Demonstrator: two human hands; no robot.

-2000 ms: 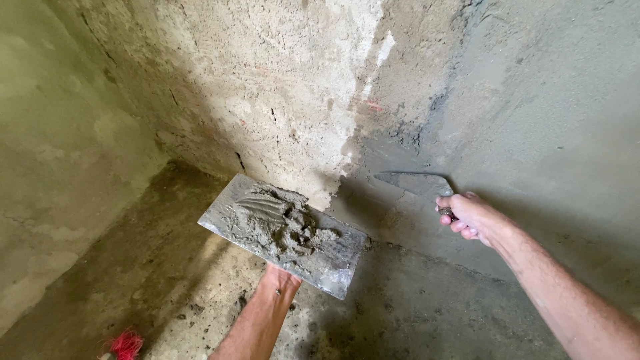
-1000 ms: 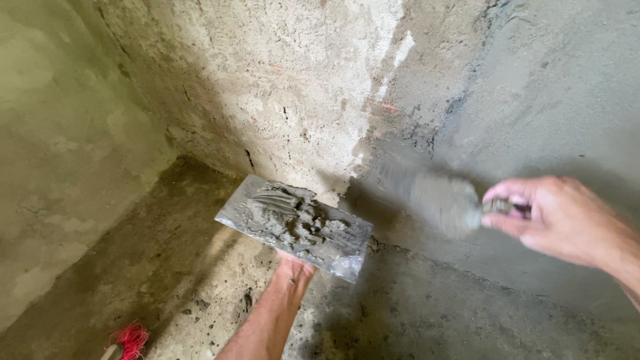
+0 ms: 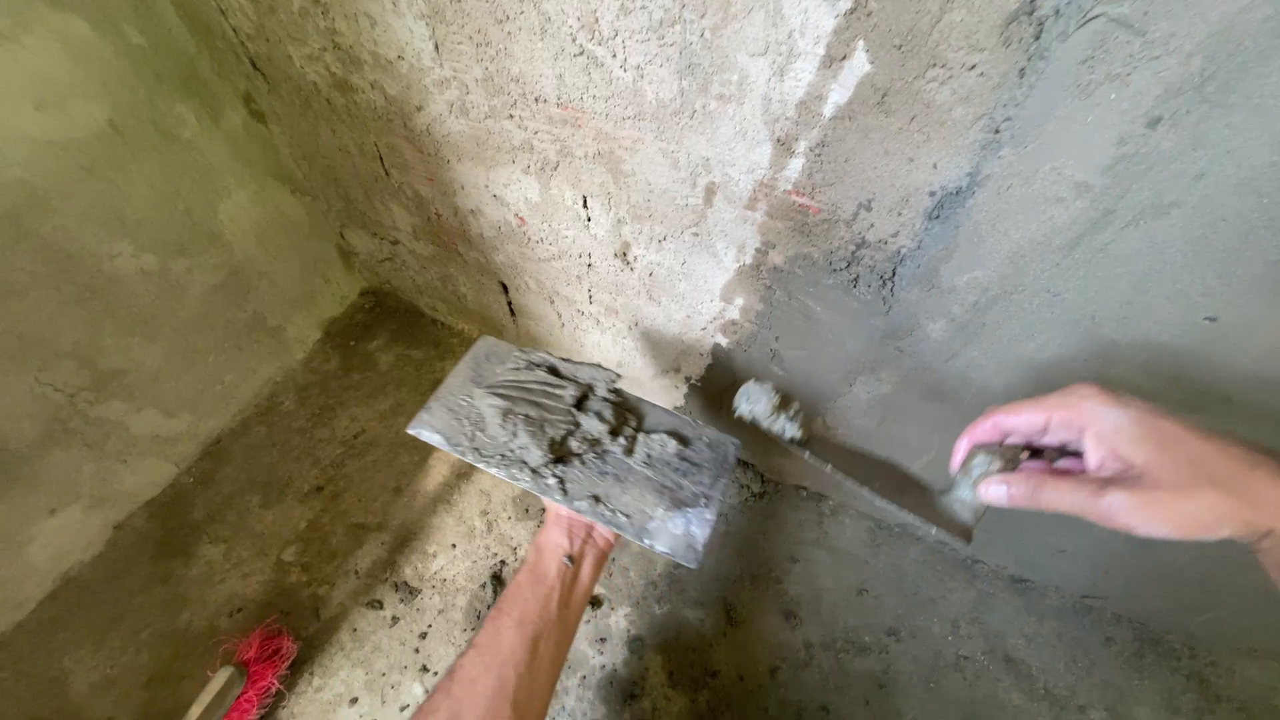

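Observation:
My left hand (image 3: 578,528) is under a flat metal plastering hawk (image 3: 450,405) and holds it up; the plate hides most of the fingers. Wet grey mortar (image 3: 560,405) lies in a ridged heap across the plate. To the right, my right hand (image 3: 1080,465) grips the handle of a pointed trowel (image 3: 880,490), its blade reaching left toward the hawk. A small lump of mortar (image 3: 768,410) sits near the blade's tip. Behind the blade is the smooth, damp grey part of the wall (image 3: 1060,300).
Rough, pale bare wall (image 3: 620,200) rises behind the hawk and meets a greenish plastered wall (image 3: 150,230) at the left corner. A brush with red bristles (image 3: 262,665) is at the lower left. Crumbs of mortar dot the concrete floor (image 3: 400,640).
My right hand has moved right from its place two seconds ago. The trowel, blurred against the damp wall one second ago, now carries a lump of mortar near its tip. The hawk has stayed about level.

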